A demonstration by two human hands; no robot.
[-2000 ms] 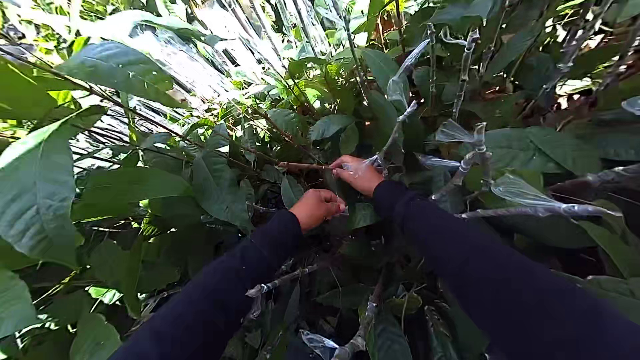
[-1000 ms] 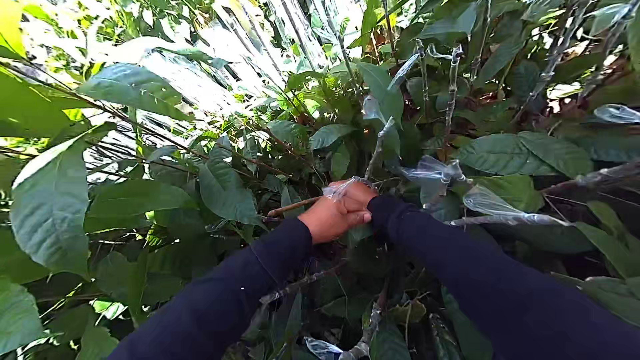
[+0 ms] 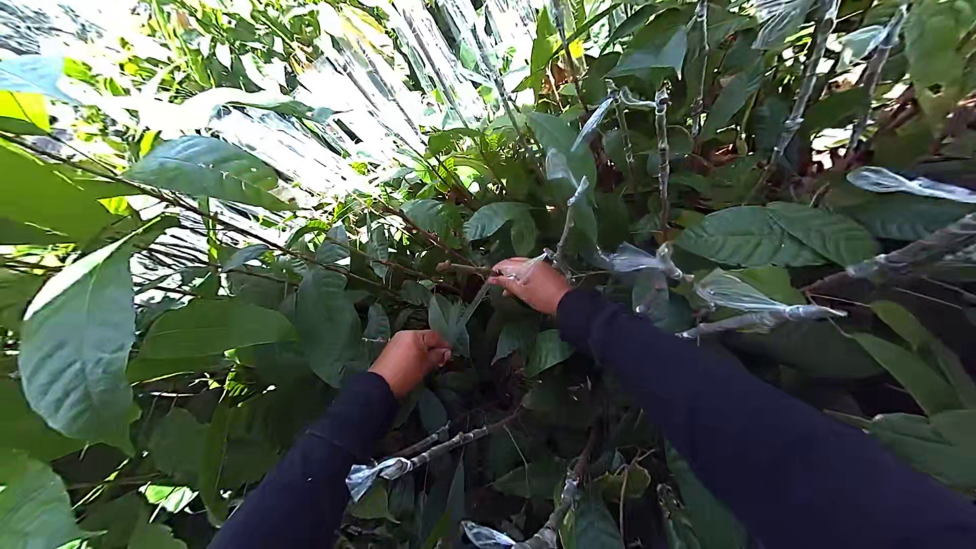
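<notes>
My right hand grips a thin brown stem whose end juts out to the left of the fingers. A strip of clear plastic film runs from beside that hand down to my left hand, whose fingers are closed on its lower end. The left hand is lower and to the left, apart from the right. Just right of my right hand rises an upright stem with film at its tip. Part of the held stem is hidden by my right fingers.
Film-wrapped branches stand to the right, one with loose plastic at its end. Another wrapped branch lies below my hands. Large green leaves crowd the left. Sunlit stems in plastic fill the upper left.
My hands were together at the stem a second ago. Now my left hand has moved down and left, with the film stretched between them.
</notes>
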